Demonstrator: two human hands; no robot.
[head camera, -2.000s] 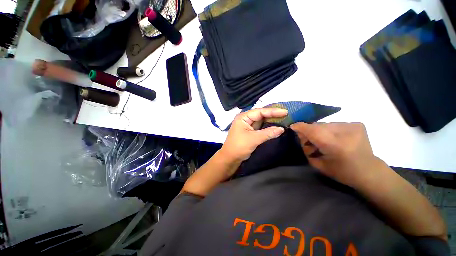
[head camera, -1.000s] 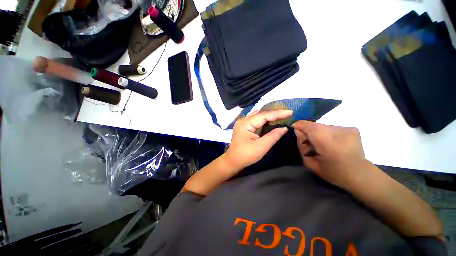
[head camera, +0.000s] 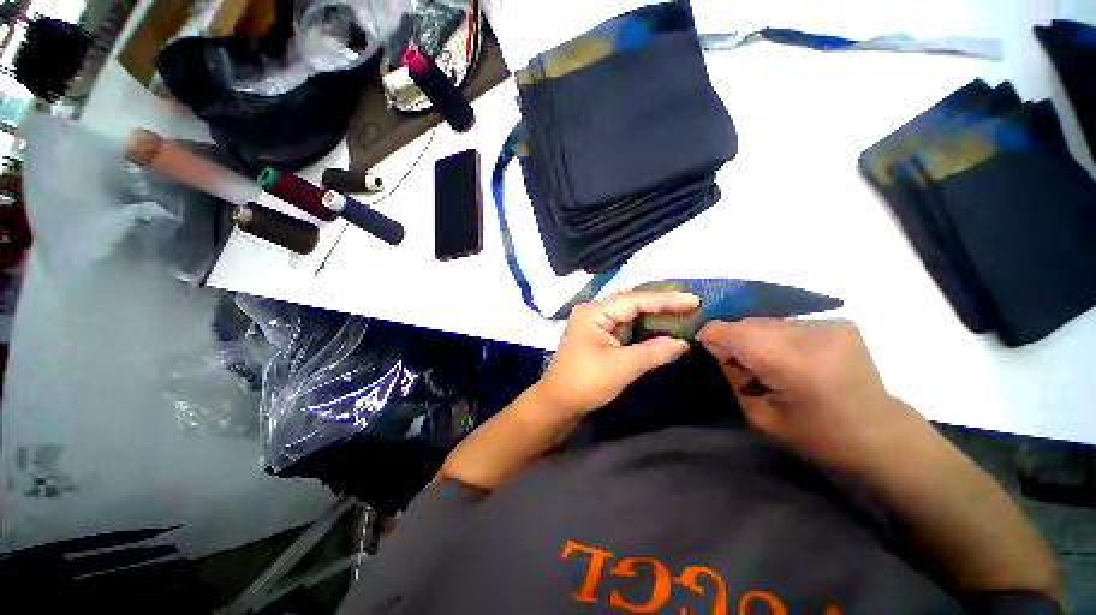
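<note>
A dark cloth piece with a blue and olive checked band (head camera: 751, 297) is held folded at the table's front edge, its pointed end to the right. My left hand (head camera: 611, 351) pinches its folded edge between thumb and fingers. My right hand (head camera: 799, 366) has its fingertips closed at the same edge, touching or almost touching the left thumb. Whether a small tool is in the right fingers cannot be told. The lower part of the cloth hangs dark below the hands, against the dark top.
A thick pile of dark pieces (head camera: 631, 132) lies beyond my hands, with a blue strip (head camera: 507, 228) beside it. A fanned pile (head camera: 1004, 222) lies right. A phone (head camera: 457, 204), thread spools (head camera: 277, 227) and a black bag (head camera: 270, 108) are left. Clear plastic (head camera: 325, 384) hangs below the table.
The view has tilted, so the table things sit lower in the picture and a pale strip shows behind the pile. Both hands keep nearly the same pinch on the cloth.
</note>
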